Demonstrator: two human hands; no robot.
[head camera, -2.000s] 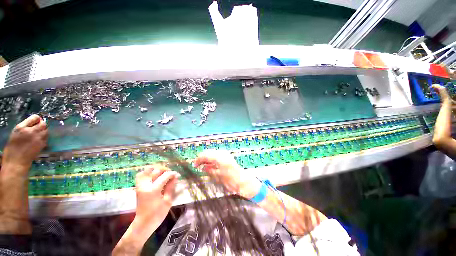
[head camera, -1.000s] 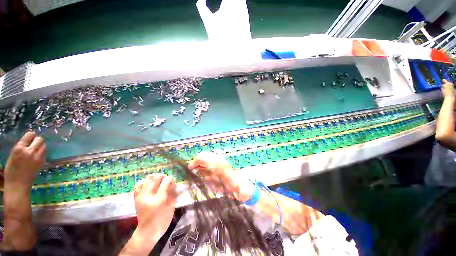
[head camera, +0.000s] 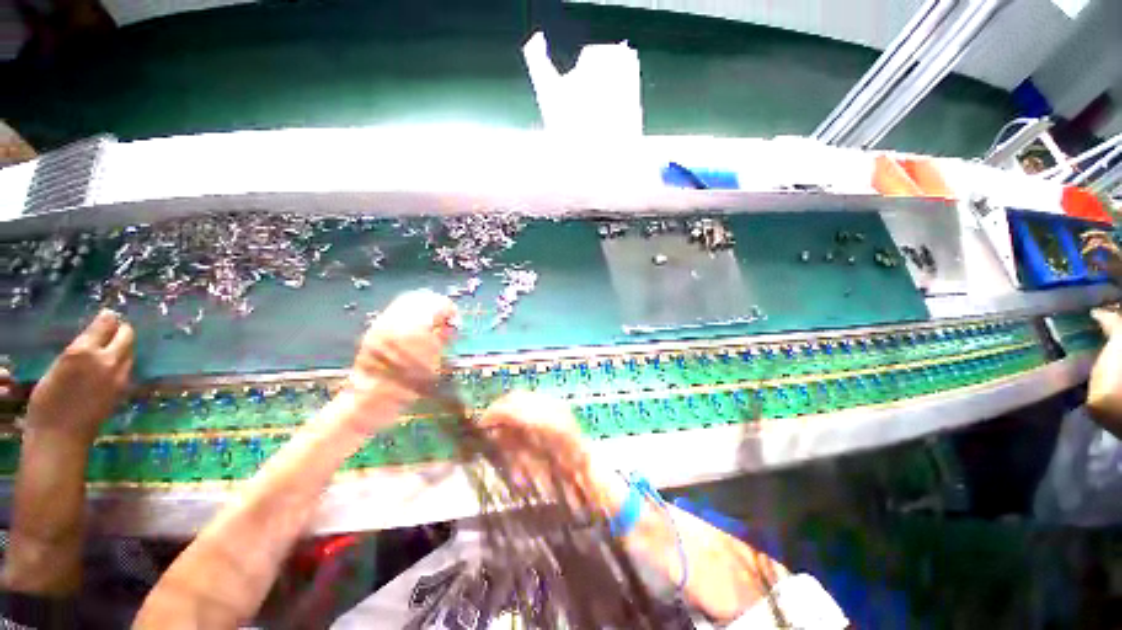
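Note:
My left hand (head camera: 406, 342) is over the green mat (head camera: 406, 289), just beyond the board rows and beside a small group of leaded components (head camera: 514, 293). Its fingertips are together; whether they pinch a component cannot be made out. My right hand (head camera: 532, 433), with a blue wrist strap (head camera: 632, 505), is over the green circuit boards (head camera: 689, 391); hair partly covers it and its fingers are blurred. The boards lie in two long rows with blue parts on them. A large heap of silvery components (head camera: 234, 259) lies on the mat at left.
A neighbour's hand (head camera: 84, 375) is over the boards' left end. Another person's hand (head camera: 1107, 357) is at far right near blue bins (head camera: 1046, 252). A greyish clear sheet (head camera: 683, 286) with small dark parts lies at centre right. Orange trays (head camera: 911, 177) and a blue item (head camera: 699, 176) sit on the far ledge.
My left hand has moved from the near edge of the boards forward to the mat by the components. My right hand has stayed over the boards. The far-right person's hands have shifted.

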